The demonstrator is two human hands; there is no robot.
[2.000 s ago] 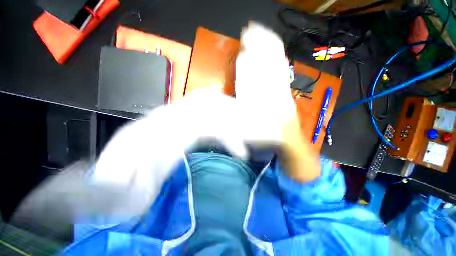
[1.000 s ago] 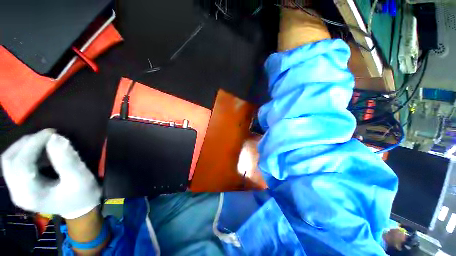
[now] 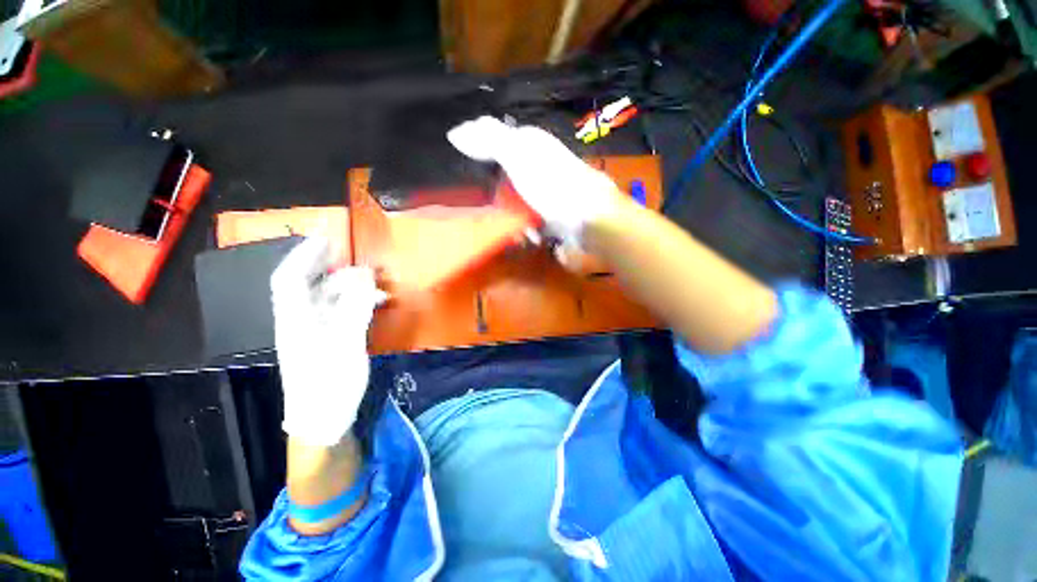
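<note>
My right hand, in a white glove, grips the right end of a blurred orange-red foam pad over the orange-brown board. My left hand, also gloved, is at the left, fingertips near the pad's left edge; whether it grips anything is unclear. A flat black set-top box lies left of and partly behind my left hand, on another orange-red pad. My right hand hides part of the board's upper middle.
Another black box sits on a pad at the far left. Red, white and yellow plugs lie behind the board. Blue cable loops at the right, near a remote control and an orange indicator box.
The view has swung back over the board. My right arm has moved from crossing the view to the board, with a pad now in its hand. My left hand has come in beside the board.
</note>
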